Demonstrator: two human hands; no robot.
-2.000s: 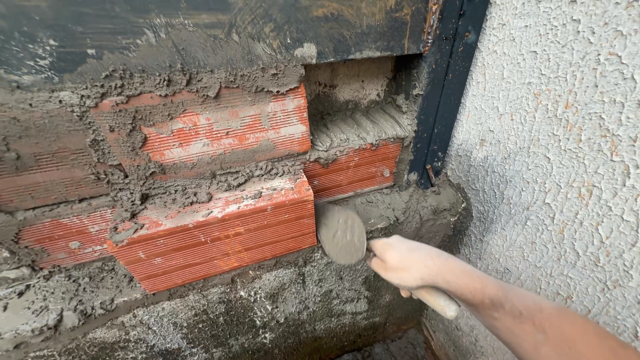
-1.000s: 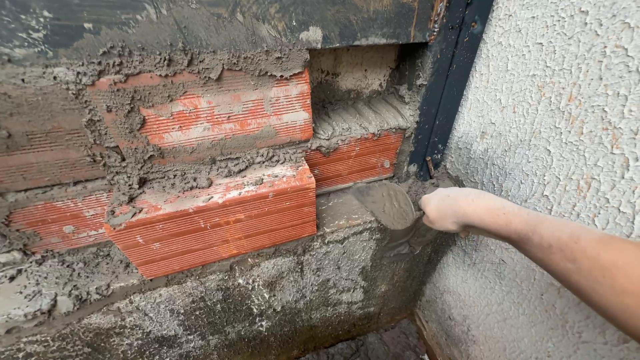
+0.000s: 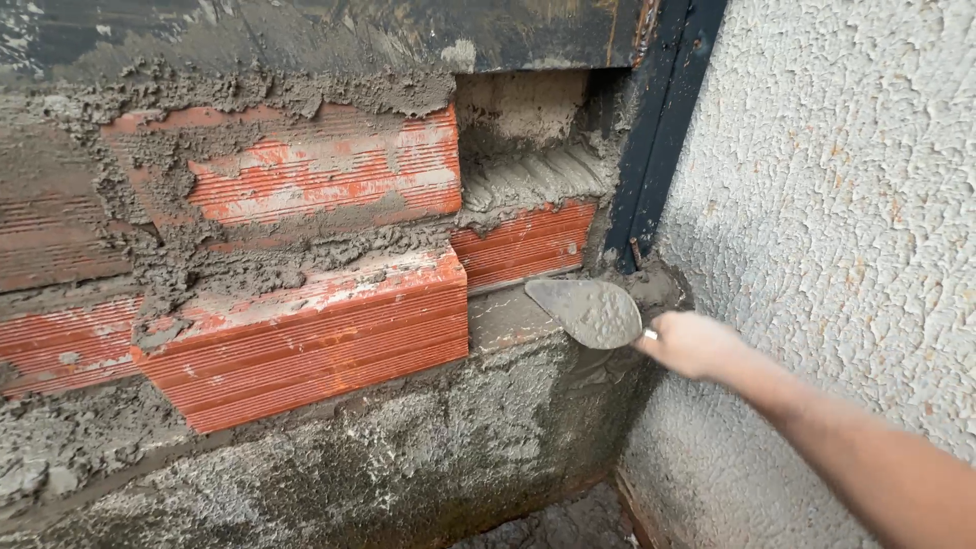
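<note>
My right hand (image 3: 690, 343) is closed around the handle of a mason's trowel (image 3: 598, 313). The trowel's rounded blade, with wet mortar on it, points left over the concrete ledge (image 3: 503, 314). Just above the blade lies a short ribbed red brick (image 3: 526, 242), topped by a ridged mortar bed (image 3: 534, 179) inside an open gap. Left of the blade, a loose-looking hollow clay brick (image 3: 320, 343) juts out from the wall. Mortar smears surround an upper clay brick (image 3: 328, 168). My left hand is out of view.
A dark metal post (image 3: 663, 130) stands in the corner, beside a rough white textured wall (image 3: 823, 168). A dark painted beam (image 3: 343, 38) runs across the top. Below the ledge is a weathered concrete base (image 3: 396, 457), with a short rusty metal piece (image 3: 635, 252) near the post's foot.
My right hand and the trowel moved from beside the jutting brick right toward the corner; since then the blade has come back a little leftward over the ledge.
</note>
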